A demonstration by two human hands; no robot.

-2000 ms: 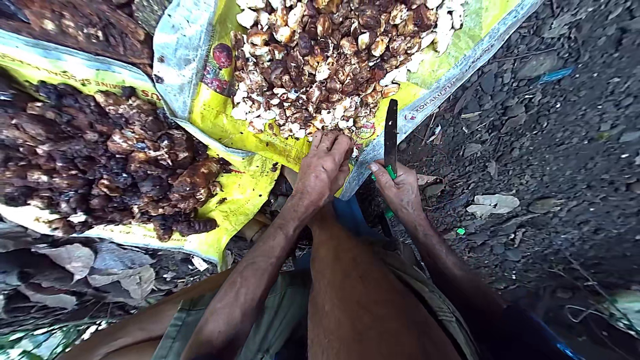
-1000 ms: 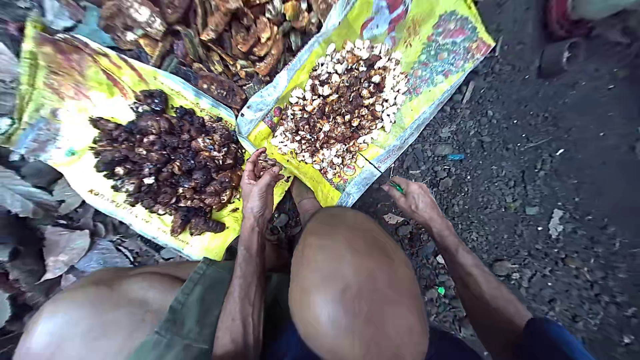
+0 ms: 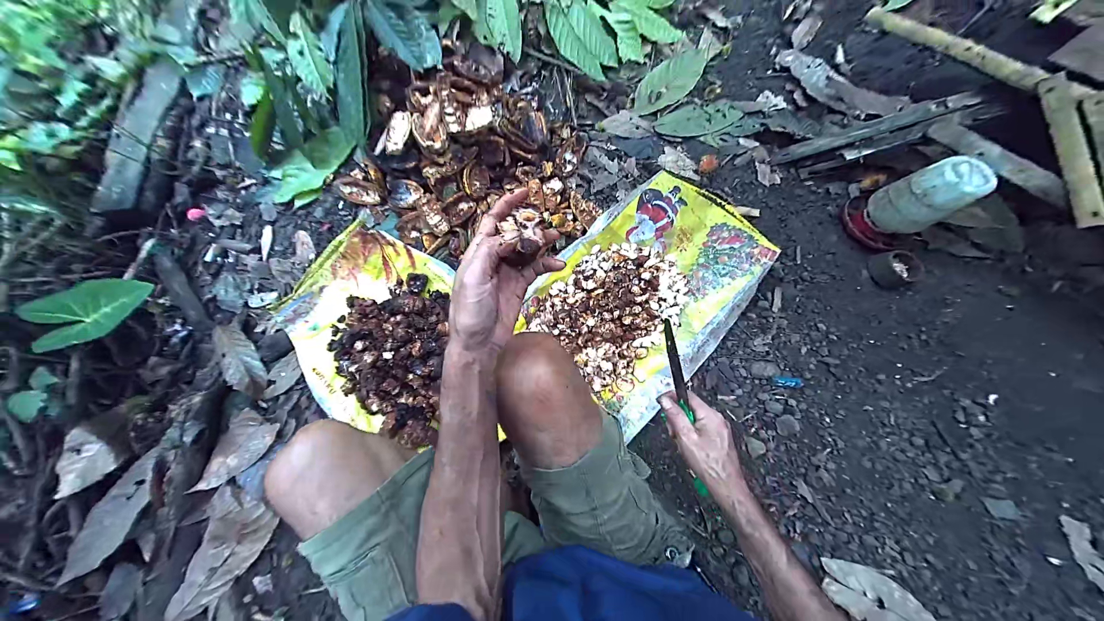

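My left hand (image 3: pixel 496 280) is raised palm up over the gap between two piles, its fingers curled around a brown and whitish piece of nut or fruit (image 3: pixel 524 237). In my right hand (image 3: pixel 705 440) is a knife (image 3: pixel 675 362) with a dark blade and green handle, its blade pointing up and away at the right pile's edge. The right pile, of whitish and brown kernels (image 3: pixel 604 310), lies on a yellow printed plastic sack (image 3: pixel 729 254). To the left, dark brown clumps (image 3: pixel 392 354) lie on another yellow sack (image 3: pixel 315 323), partly hidden by my forearm.
Beyond the sacks lies a heap of opened brown husks (image 3: pixel 466 164), with green leaves (image 3: pixel 319 86) beside it. A cloudy plastic bottle (image 3: pixel 931 194) and a small dark cup (image 3: pixel 895 269) are at the right, near weathered boards (image 3: pixel 880 129). Dry leaves (image 3: pixel 233 535) cover the ground at left.
My left hand has moved from the edge of the left pile to above the gap, up near the husks, with a piece now visible in it. The view has shifted and widened.
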